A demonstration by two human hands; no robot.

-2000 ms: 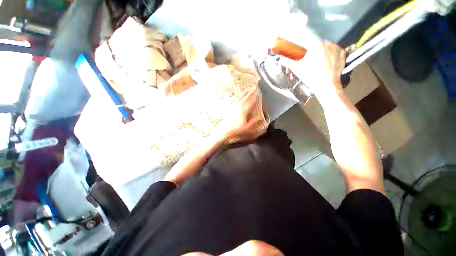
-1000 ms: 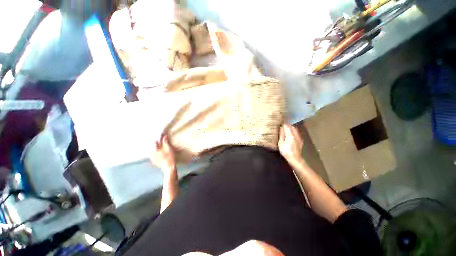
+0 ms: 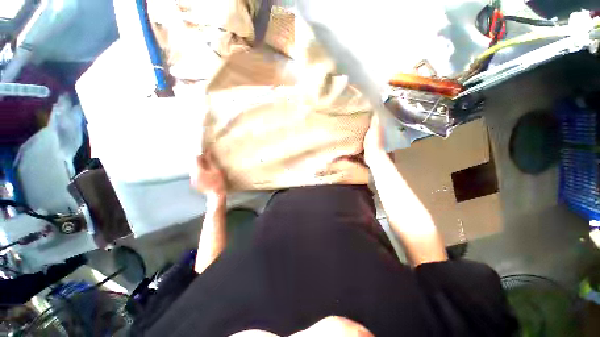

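A tan textured garment (image 3: pixel 283 138) lies across the pale table edge in front of my waist, its surface partly washed out by glare. My left hand (image 3: pixel 210 178) is at its left edge and holds it there. My right hand (image 3: pixel 374 146) is at its right edge, with the fingers partly hidden by the cloth and glare. The steam iron (image 3: pixel 421 108) is parked to the right on the table, its orange-brown handle on top; neither hand touches it.
Other tan garments (image 3: pixel 197 33) lie crumpled at the far side. A blue strip (image 3: pixel 150 46) is at the far left. Yellow and white lines (image 3: pixel 526 62) run right from the iron. An open cardboard box (image 3: pixel 427 164), a blue basket (image 3: pixel 579 155) and a fan (image 3: pixel 543 303) are at the right.
My right hand has let go of the iron, which now stands parked at the right. Both hands have moved to the garment's two sides, and the garment is spread wider.
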